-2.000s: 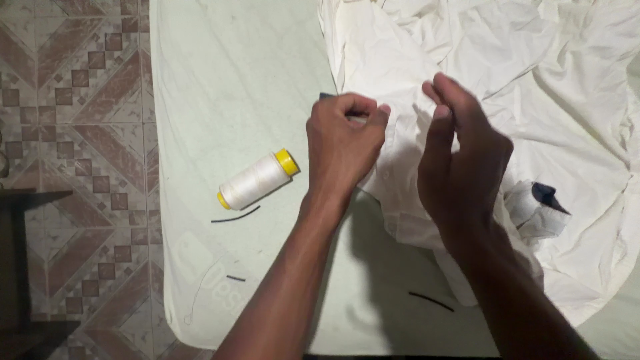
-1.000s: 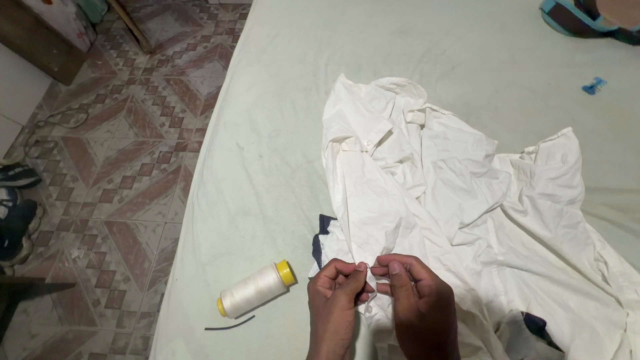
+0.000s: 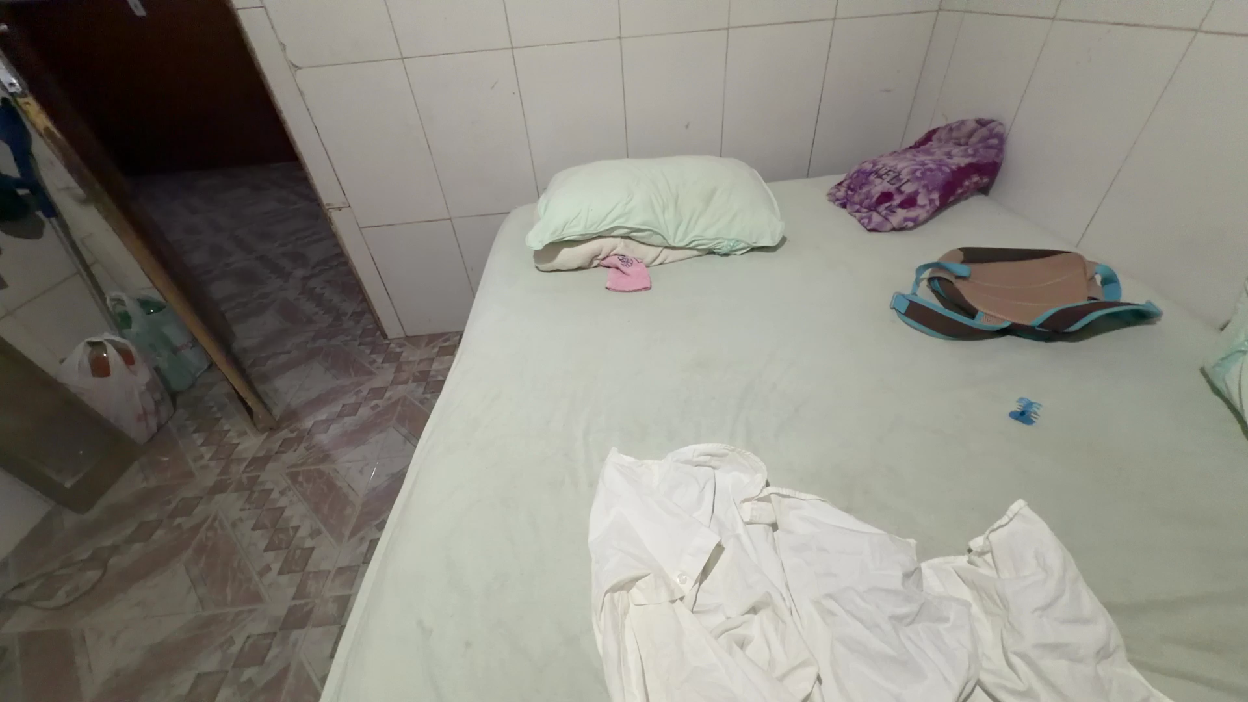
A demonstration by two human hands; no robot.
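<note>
A crumpled white cloth garment (image 3: pixel 829 595) with a small button lies across the near part of the bed (image 3: pixel 487 507), running past the bottom edge of the view. Neither of my hands is in the frame of now, so what they hold or touch is hidden. The thread spool is out of view too. Beyond the garment, to the right, a blue hair claw clip (image 3: pixel 1025 411) rests on the sheet.
A pale green pillow (image 3: pixel 658 205) and pink cloth (image 3: pixel 626 274) lie at the bed's far end. Right of them are a purple patterned fabric bundle (image 3: pixel 921 175) and a brown bag-like item with blue-edged straps (image 3: pixel 1024 292). Plastic bags (image 3: pixel 117 385) stand on the tiled floor, left.
The view has swung up toward the wall. Both hands, seen pinched together at the garment one second ago, and the yellow-ended thread spool have left the picture.
</note>
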